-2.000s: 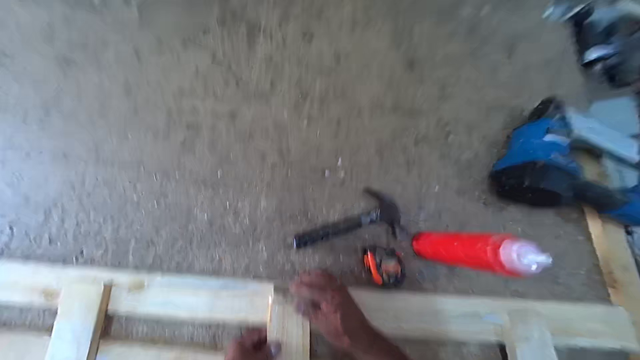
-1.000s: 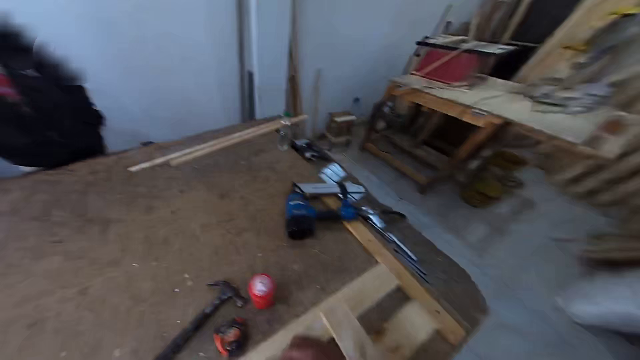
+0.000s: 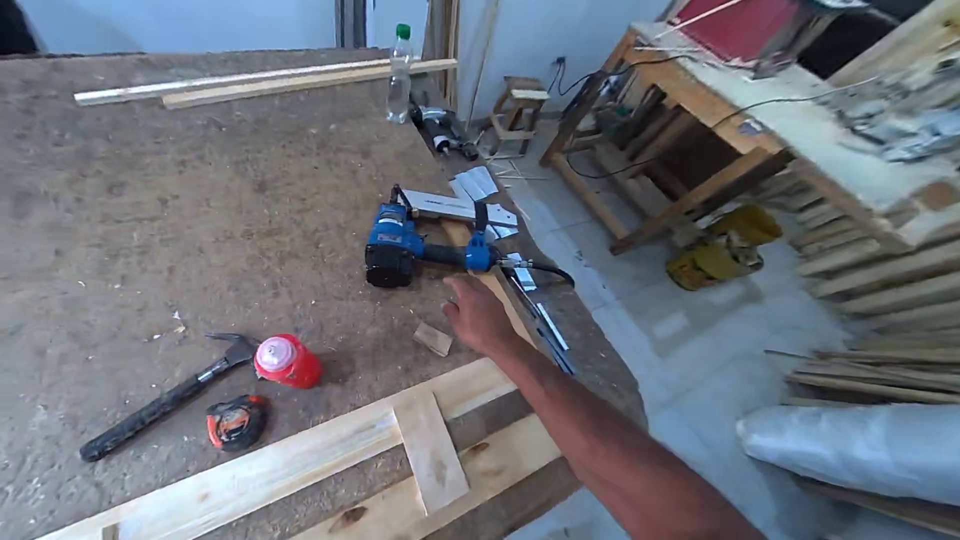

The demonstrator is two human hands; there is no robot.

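Note:
My right hand (image 3: 478,313) reaches over the table just below the handle of a blue pneumatic nailer (image 3: 401,244), its fingers partly extended with nothing seen in them. The nailer lies on its side with an air hose at its handle end. My left hand is out of view. Nearer me lies a frame of pale wooden boards (image 3: 300,465) with a short crosspiece (image 3: 431,450) over two long boards. Left of my hand are a claw hammer (image 3: 169,401), a red bottle (image 3: 289,361) with a pale cap, and an orange and black tape measure (image 3: 236,422).
A clear plastic bottle (image 3: 399,82), wooden strips (image 3: 262,81) and another tool (image 3: 444,131) are at the table's far side. Metal strips (image 3: 551,330) lie along its right edge. Beyond are a wooden workbench (image 3: 697,97), a stool (image 3: 517,112) and a yellow container (image 3: 712,251) on the floor.
The view has swung right. My right hand, at the wooden frame two seconds ago, is now beside the nailer. My left hand, seen at the frame then, has left the view.

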